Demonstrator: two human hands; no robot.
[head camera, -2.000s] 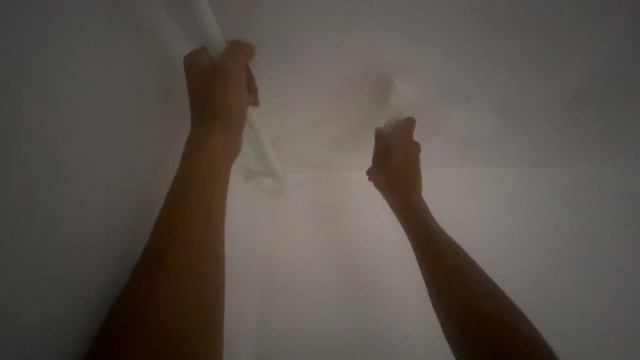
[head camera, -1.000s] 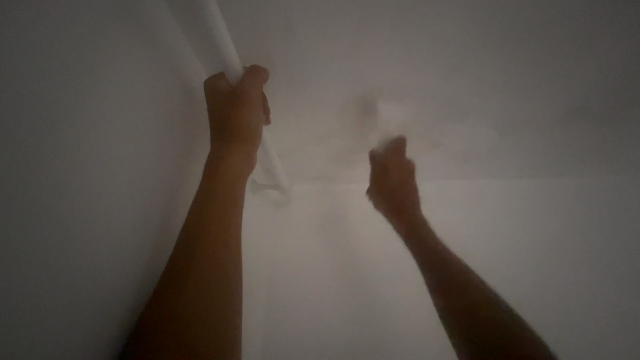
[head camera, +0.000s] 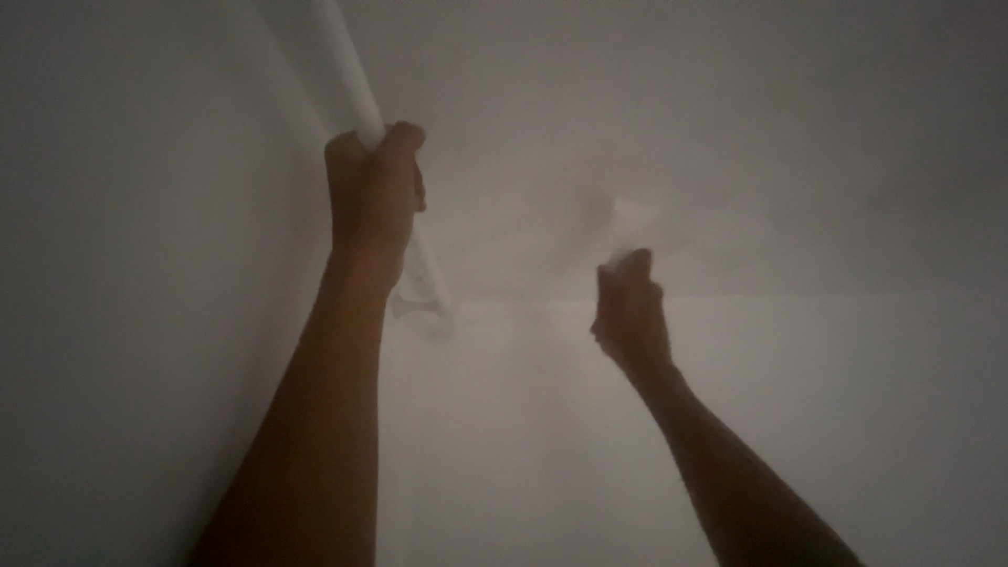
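Observation:
My left hand (head camera: 374, 197) is raised and wrapped around a long white pipe (head camera: 346, 71), which slants from the top edge down to a fitting (head camera: 425, 309) near the corner. To the right, my right hand (head camera: 630, 311) is raised too, its fingers closed on a pale, blurred tool (head camera: 634, 213) against the ceiling. The tool's kind cannot be told; its handle is mostly hidden in the fist. A darker smudge or shadow lies on the ceiling just left of it.
A pale ceiling (head camera: 787, 118) fills the upper right. It meets the far wall (head camera: 787, 409) along a faint line. Another wall (head camera: 102, 276) stands close on the left, beside the pipe. The light is dim.
Both hands and the ceiling line sit slightly lower in the view. My left hand stays on the pipe; the tool in my right hand remains up at the ceiling.

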